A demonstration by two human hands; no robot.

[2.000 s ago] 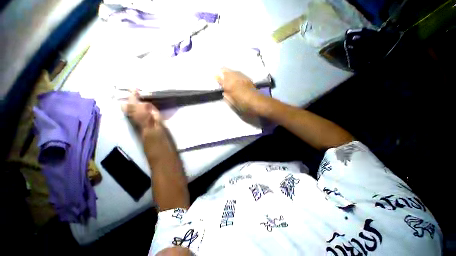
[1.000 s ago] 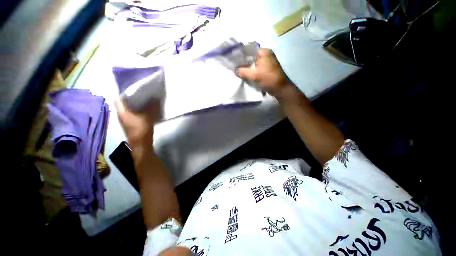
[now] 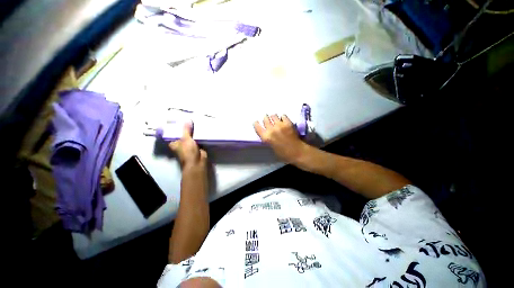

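A white panel [image 3: 225,126] with a purple near edge lies on the table in front of me, its far part washed out by glare. My left hand [image 3: 190,147] grips its near left edge, thumb on top and the fingers hidden underneath. My right hand [image 3: 277,135] rests on its right part, fingers spread and pointing away; nothing shows gripped in it. A small purple bit [image 3: 306,115] sticks up at the panel's right end.
A purple cloth pile [image 3: 84,152] lies at left on a brown bundle [image 3: 36,157]. A black phone [image 3: 141,186] lies nearer. Purple strips [image 3: 180,23] and a scrap [image 3: 217,60] lie beyond. A yellowish strip [image 3: 335,49], clear bag [image 3: 375,39] and iron [image 3: 400,79] are at right.
The panel, lifted and bent between both hands a second ago, now lies flat and nearer to me. My right hand has come down from its edge onto its top.
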